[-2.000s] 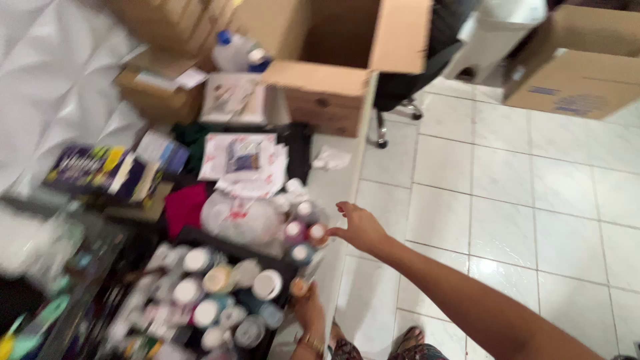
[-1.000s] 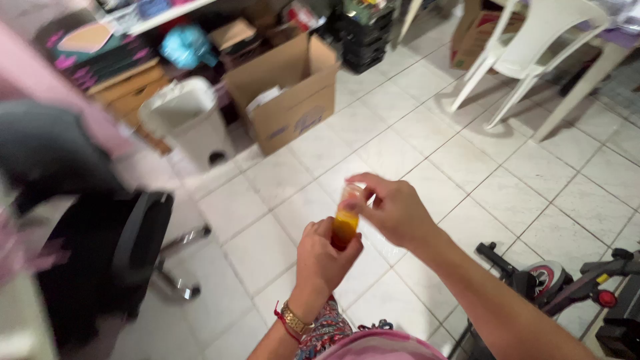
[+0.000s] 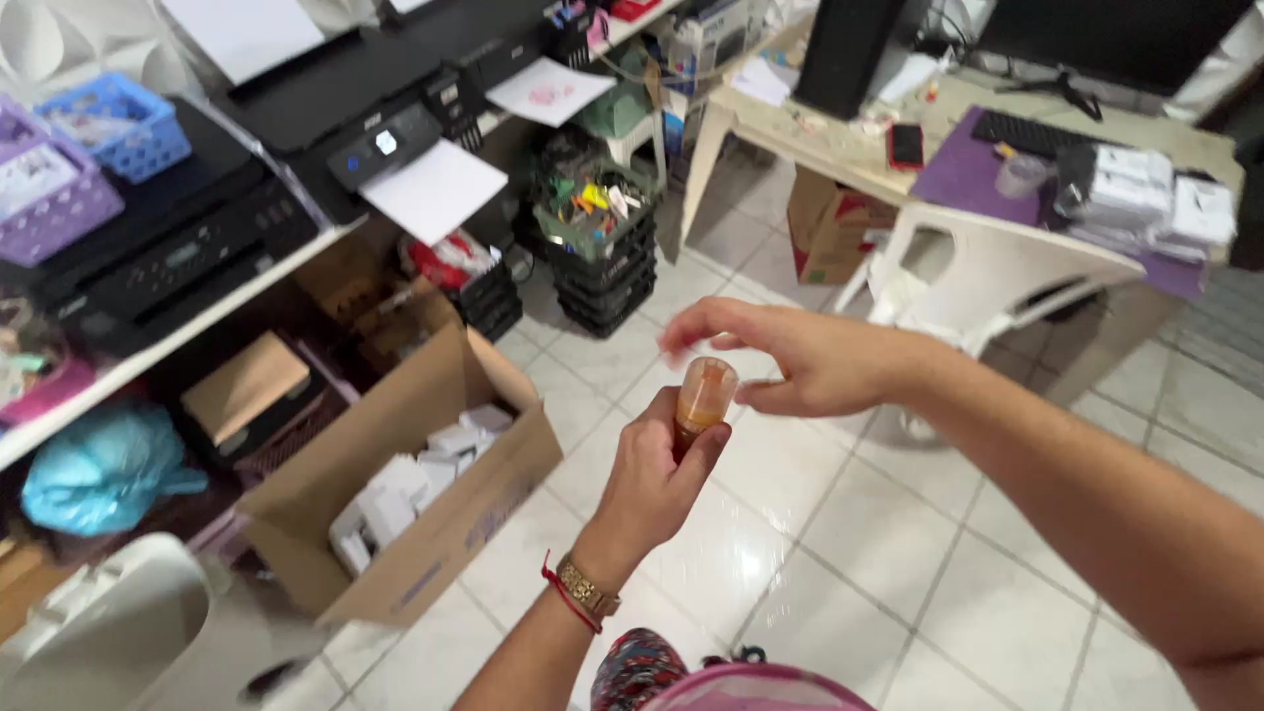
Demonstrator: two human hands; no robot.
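My left hand (image 3: 657, 464) grips a small clear-capped bottle (image 3: 706, 395) with orange-brown contents, upright in front of me over the tiled floor. A gold watch (image 3: 587, 585) and a red cord are on that wrist. My right hand (image 3: 790, 355) is beside the bottle's top, thumb and fingers spread around it with a gap; its fingertips are blurred. It holds nothing that I can see. The bottle's lower part is hidden in my left palm.
An open cardboard box (image 3: 494, 504) holding white pieces stands on the floor at left, below a shelf with printers (image 3: 188, 257). Stacked black crates (image 3: 604, 281) stand ahead. A white plastic chair (image 3: 997, 262) is by the desk (image 3: 770, 123) at right.
Two seconds ago my left hand was among the bottles on the table; one second ago both hands were on the bottle. My right hand has come off it. The view has swung widely.
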